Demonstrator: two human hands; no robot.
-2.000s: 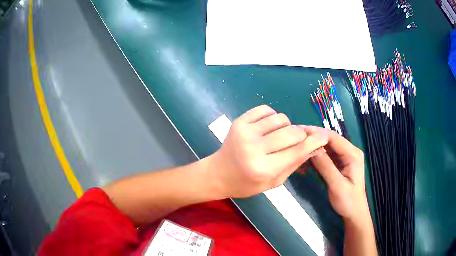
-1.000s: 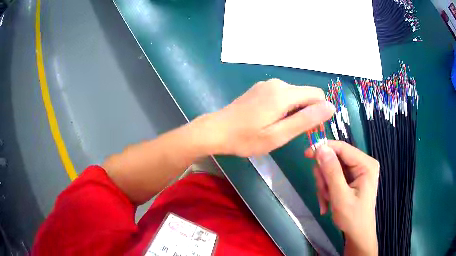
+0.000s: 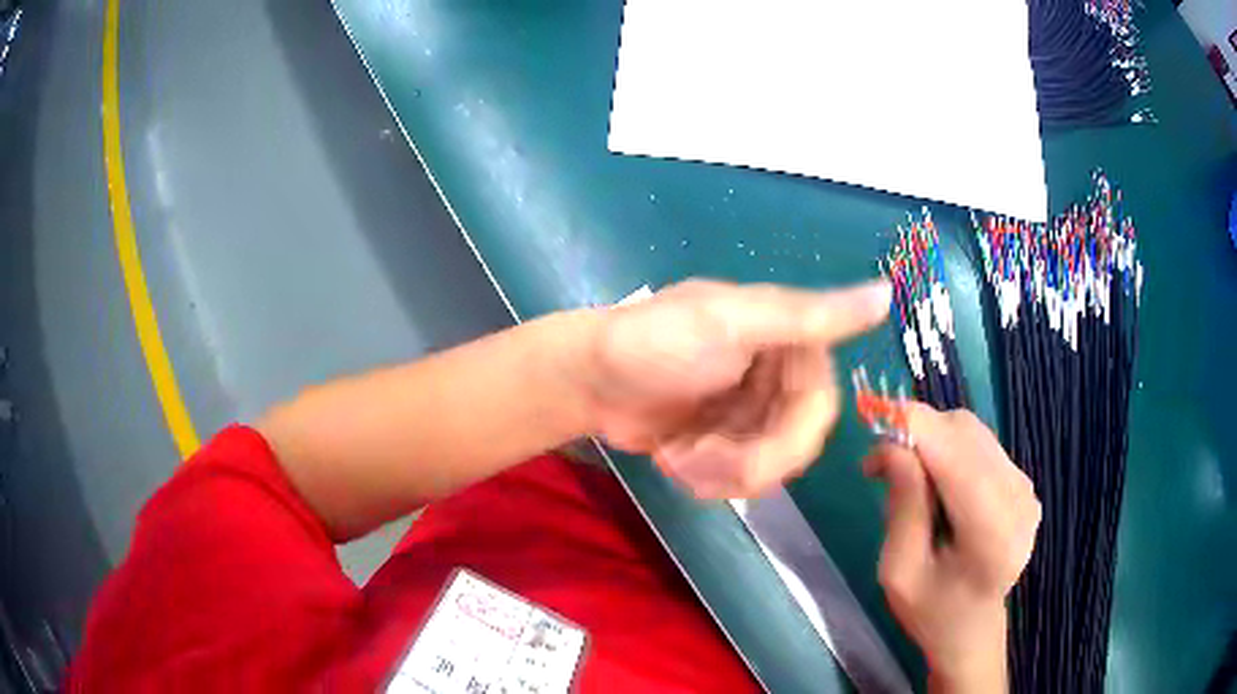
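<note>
My right hand [image 3: 960,522] pinches a small cable end whose orange and white core wires [image 3: 882,407] stick up past the fingertips. Its lower part is hidden by the hand. My left hand [image 3: 726,373] is blurred, with the index finger stretched out and the other fingers curled; nothing shows in it. Its index fingertip overlaps the edge of the smaller cable group [image 3: 929,325], which lies on the green bench with coloured tips and white sleeves. The main cable bundle [image 3: 1072,447] lies to the right, its coloured tips pointing away from me.
A large white paper sheet [image 3: 828,95] lies at the back. Coiled dark cables [image 3: 1078,68] lie beyond its right side. A steel strip [image 3: 800,583] lies along the near bench edge, partly behind my left hand. Tiny loose bits dot the bench [image 3: 800,217].
My left hand has moved from touching my right hand to just over the held wires, then slightly away with its index finger extended. The held core wires now show above my right fingertips.
</note>
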